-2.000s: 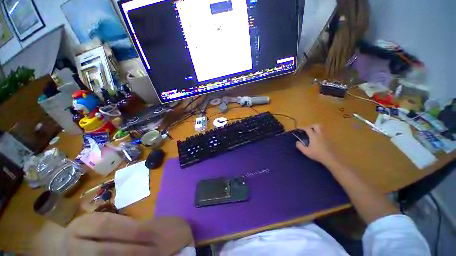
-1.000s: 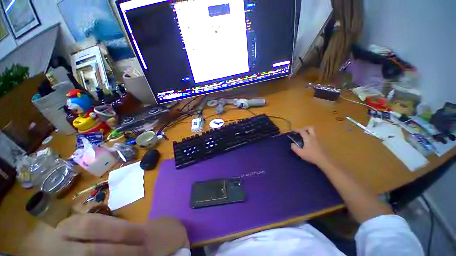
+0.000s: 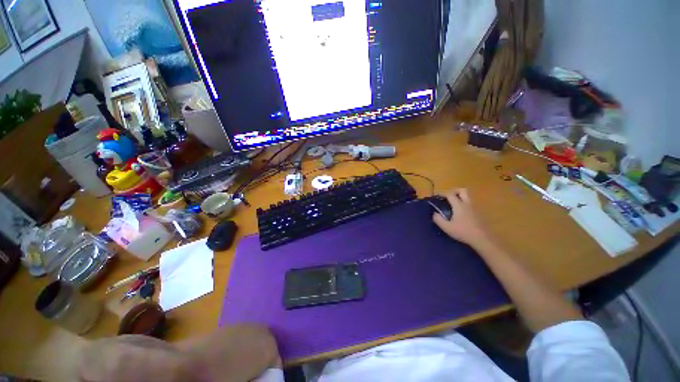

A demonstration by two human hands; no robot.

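My right hand (image 3: 462, 218) rests over a small dark computer mouse (image 3: 441, 208) at the upper right part of the purple desk mat (image 3: 403, 280). The fingers cover part of the mouse. My left hand (image 3: 171, 359) is large and blurred at the lower left edge, cut off by the frame; its fingers cannot be made out. A black keyboard (image 3: 335, 209) lies along the mat's back edge. A dark smartphone (image 3: 324, 285) lies flat on the mat. The monitor (image 3: 328, 67) shows a white page between dark panels.
Left of the mat are a second black mouse (image 3: 221, 235), a white paper sheet (image 3: 186, 274), a brown cup (image 3: 142, 319), a glass jar (image 3: 68, 307) and a tissue box (image 3: 140, 235). A grey gimbal-like stand (image 3: 358, 152) lies under the monitor. Loose papers (image 3: 602, 227) lie at right.
My left hand has moved lower, and more of the brown cup shows. My right hand stays on the mouse. The view has shifted slightly.
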